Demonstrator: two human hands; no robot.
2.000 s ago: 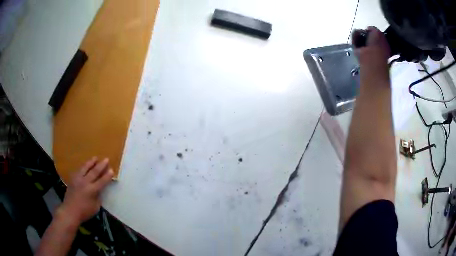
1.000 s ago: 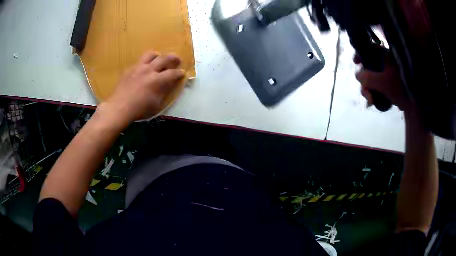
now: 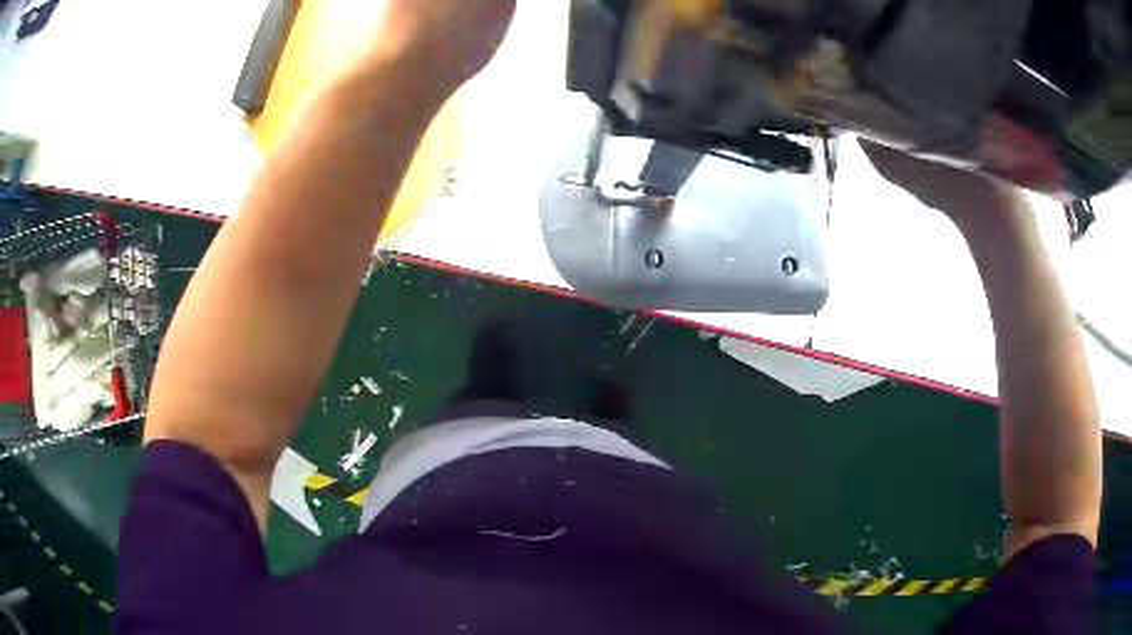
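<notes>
The orange card template [image 3: 304, 75] lies on the table at upper left, partly covered by my left forearm. A black weight [image 3: 265, 56] lies on its left edge. My left hand [image 3: 457, 31] is over the card at the top edge, its fingers cut off or hidden. The cutting machine's blurred dark motor [image 3: 795, 75] fills the upper right. Its grey base plate [image 3: 720, 242] stands on the table near the front edge, right of the card. My right hand [image 3: 912, 174] is at the machine's right side, mostly hidden behind the motor; the handle is hidden too.
The white table [image 3: 112, 112] ends at a red front edge just below the base plate. A wire trolley [image 3: 75, 329] with white bundles stands at left. White scraps [image 3: 801, 368] and yellow-black tape show on the green floor. A cable runs at far right.
The view has shifted towards the floor. My left hand has moved from the card's rounded end towards the far side. The base plate has turned, its front side now nearly parallel to the table edge.
</notes>
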